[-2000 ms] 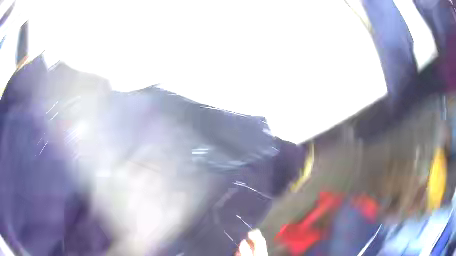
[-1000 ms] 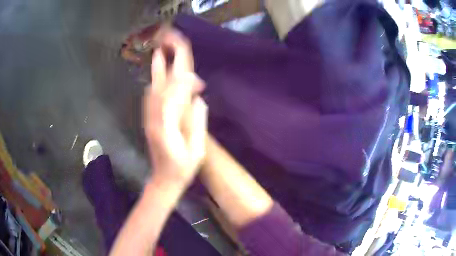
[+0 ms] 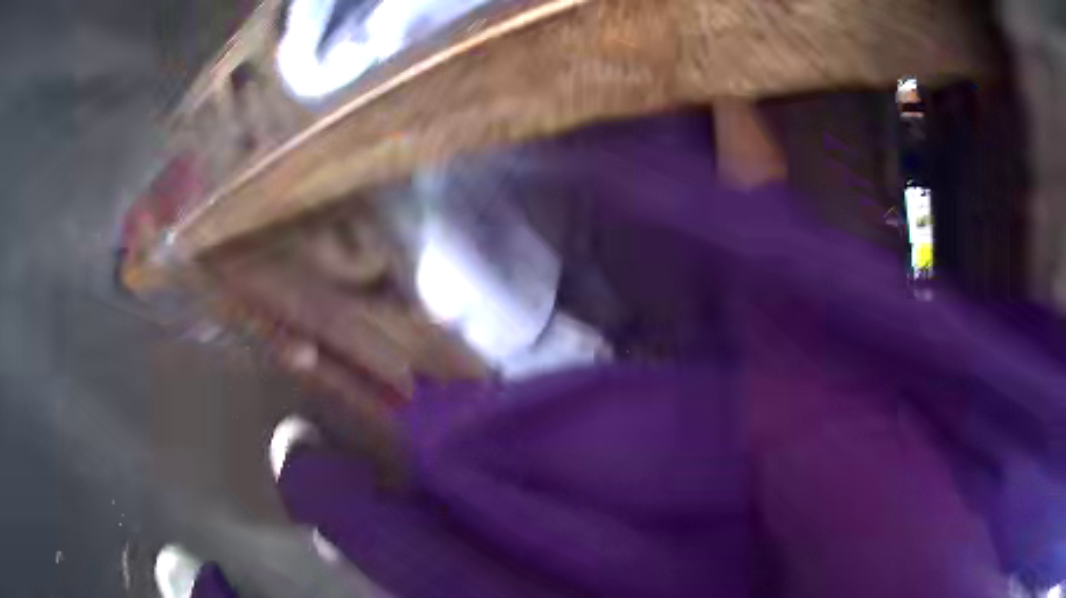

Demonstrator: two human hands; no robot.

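The view is strongly blurred. Purple cloth (image 3: 585, 450) fills the lower middle and stretches to the right; garment piece or worn clothing, I cannot tell. A blurred patch of skin (image 3: 750, 146), probably part of my right hand or wrist, shows beneath the wooden edge, above a purple-red sleeve. Its fingers cannot be made out, nor whether it holds anything. My left hand is not in view. A pale, white-blue thing (image 3: 491, 286), possibly light cloth, lies between the wooden edge and the purple cloth.
A worn wooden table edge (image 3: 468, 111) curves across the top, with a shiny white-blue patch (image 3: 322, 53) above it. White shoe tips (image 3: 290, 444) and a dark purple trouser leg show at lower left over grey floor (image 3: 70, 409). A narrow bright gap is at right.
The view has swung onto the wooden edge and the floor. The two hands seen together a second ago are gone from the middle; only a skin patch shows near the top.
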